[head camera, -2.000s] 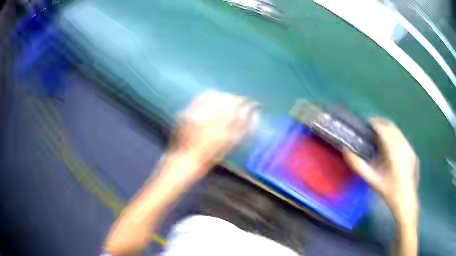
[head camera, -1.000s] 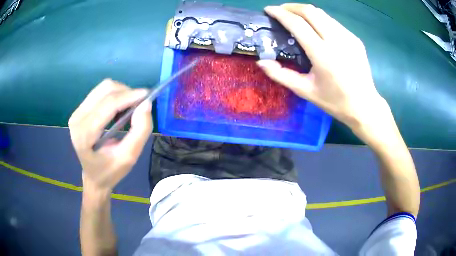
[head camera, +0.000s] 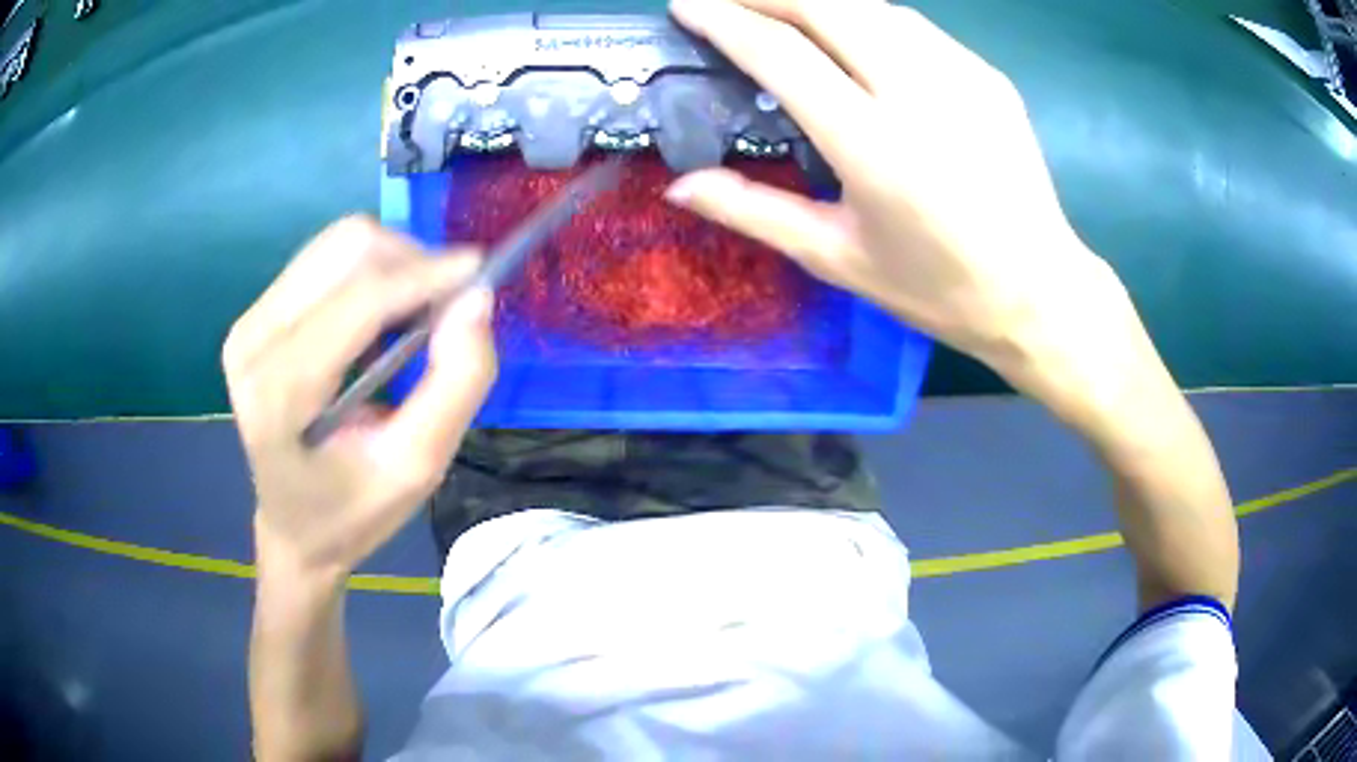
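Observation:
My left hand holds the tweezers like a pen, with their blurred tips pointing up and right, close below the middle component. The carrier jig lies across the far edge of the blue scrap bin, with its lobes towards me. Small whitish wire-wound components show at the lobe gaps. My right hand grips the jig's right end, fingers on top and thumb near the lobes; that end is hidden under the hand. Red wire offcuts fill the bin.
The blue scrap bin sits at the near edge of the green bench surface, above my lap. White pointed parts show at the upper right. A yellow line crosses the grey floor below.
Since one second ago, the jig, my right hand and the bin appear further left in view. The tweezer tips have moved from near the left component to near the middle one.

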